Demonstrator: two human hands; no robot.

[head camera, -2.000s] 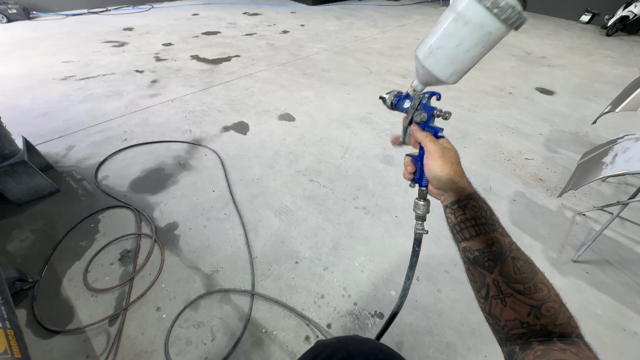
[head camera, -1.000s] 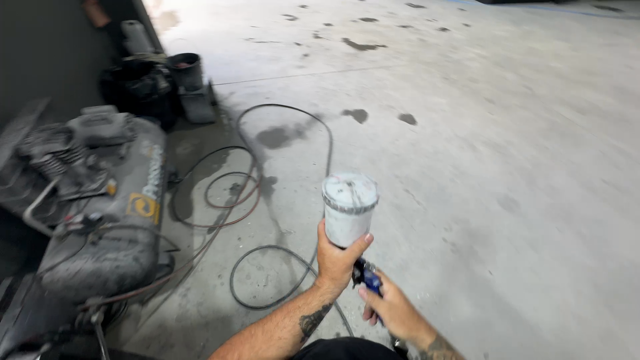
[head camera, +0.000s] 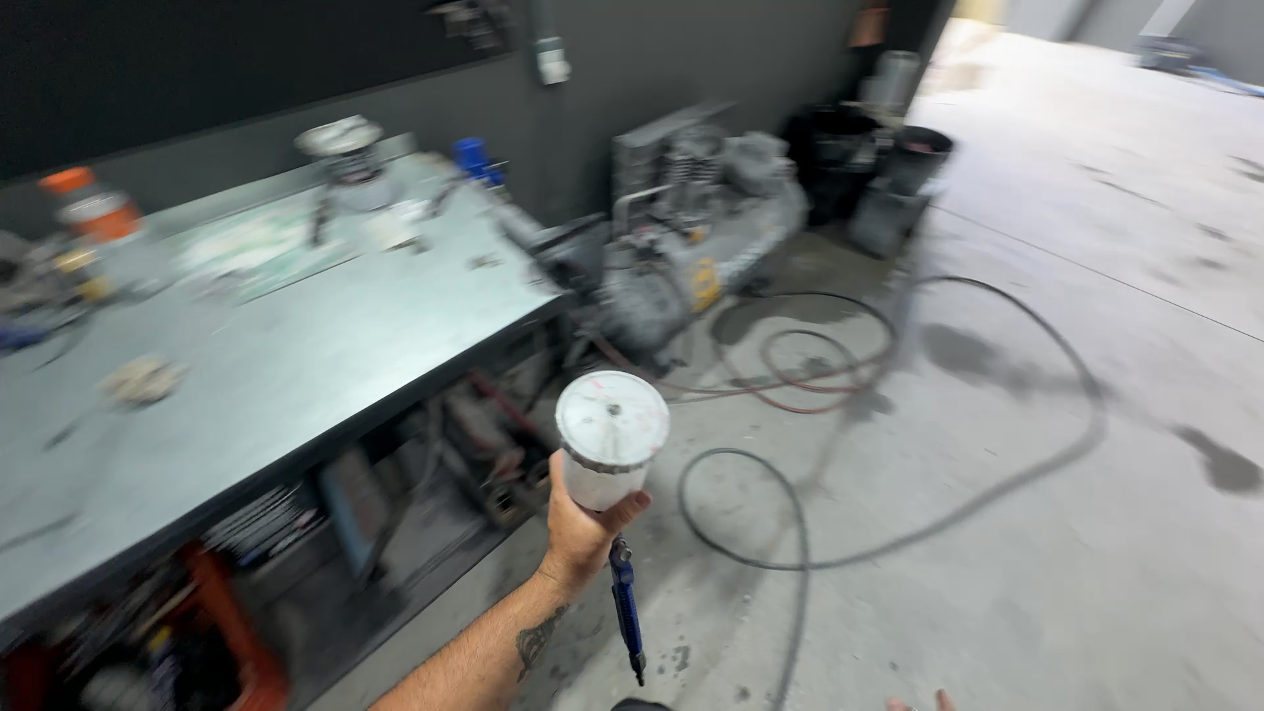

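Note:
My left hand [head camera: 583,528] is wrapped around the white paint cup [head camera: 607,484] of a spray gun, just under its round lid. Below the cup hangs the blue handle of the spray gun [head camera: 627,602], with no hose seen joined to its lower end. Only some fingertips of my right hand [head camera: 920,703] show at the bottom edge, away from the gun; the rest of that hand is out of view. A dark air hose [head camera: 805,592] lies looped on the concrete floor to the right of the gun.
On the left stands a workbench [head camera: 296,365] bearing a bottle with an orange cap [head camera: 99,217], a tin-like container [head camera: 346,158] and a crumpled lump [head camera: 141,380]. An air compressor [head camera: 681,257] and dark buckets [head camera: 913,163] stand by the wall. Stored items fill the space beneath the bench.
The view has swung left to the workbench. My right hand, on the gun's handle in both earlier frames, has let go of it. My left hand has held the cup since one second ago.

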